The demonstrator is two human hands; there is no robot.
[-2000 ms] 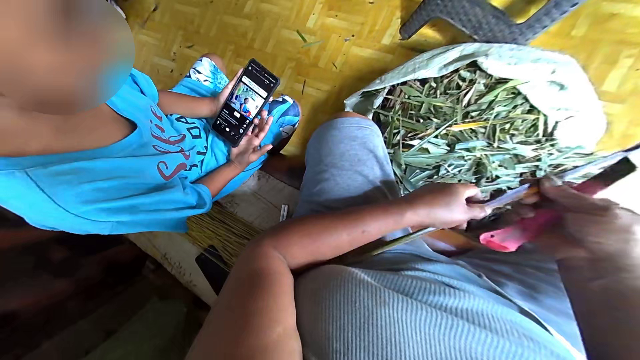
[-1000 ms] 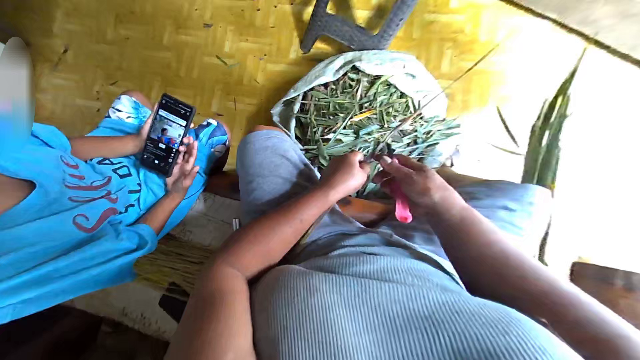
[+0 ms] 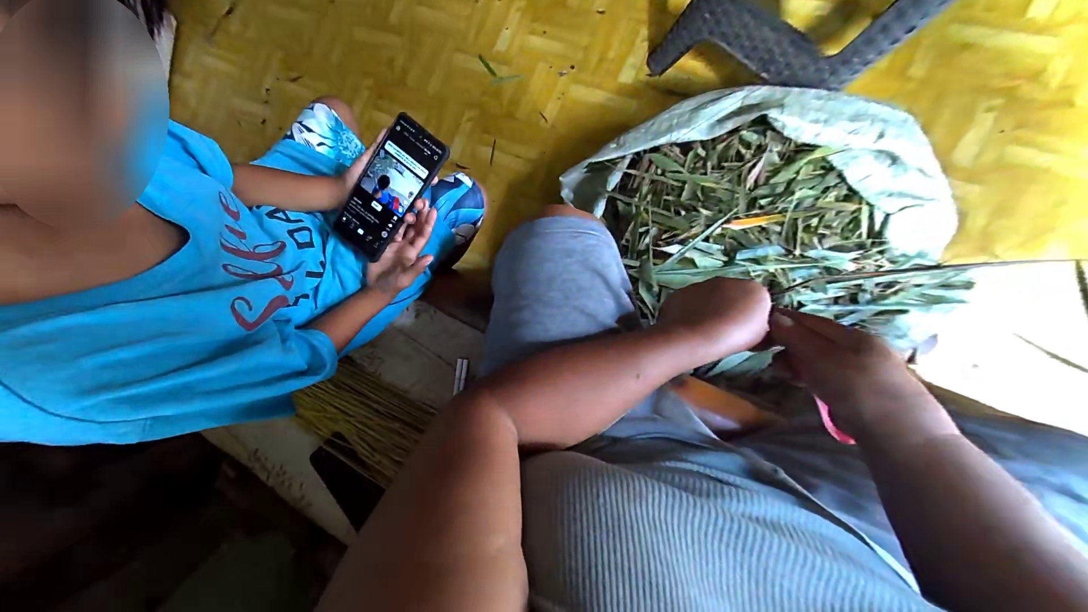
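My left hand [image 3: 718, 316] is closed in a fist over the near edge of a whitish woven sack [image 3: 901, 170] full of cut green leaf pieces [image 3: 748, 212]. A long thin stem or leaf strip [image 3: 901, 274] runs from beside its knuckles to the right, across the leaves; the held end is hidden. My right hand [image 3: 846, 365] touches or nearly touches the left, fingers curled around a tool with a pink handle [image 3: 835, 422]. Only a bit of pink shows below the palm, and the blade cannot be seen.
At the left sits a person in a blue shirt [image 3: 170, 340], holding a smartphone [image 3: 389, 187]. A bundle of thin yellowish sticks [image 3: 365, 412] lies between us, near a dark flat object [image 3: 347, 480]. A dark grey woven-pattern plastic furniture part [image 3: 756, 42] stands beyond the sack on the yellow woven-pattern floor [image 3: 544, 76].
The pink handle, plain in both earlier frames, is now mostly covered by my right hand. The long leaves seen at the right one second ago are mostly out of view, as the view has shifted.
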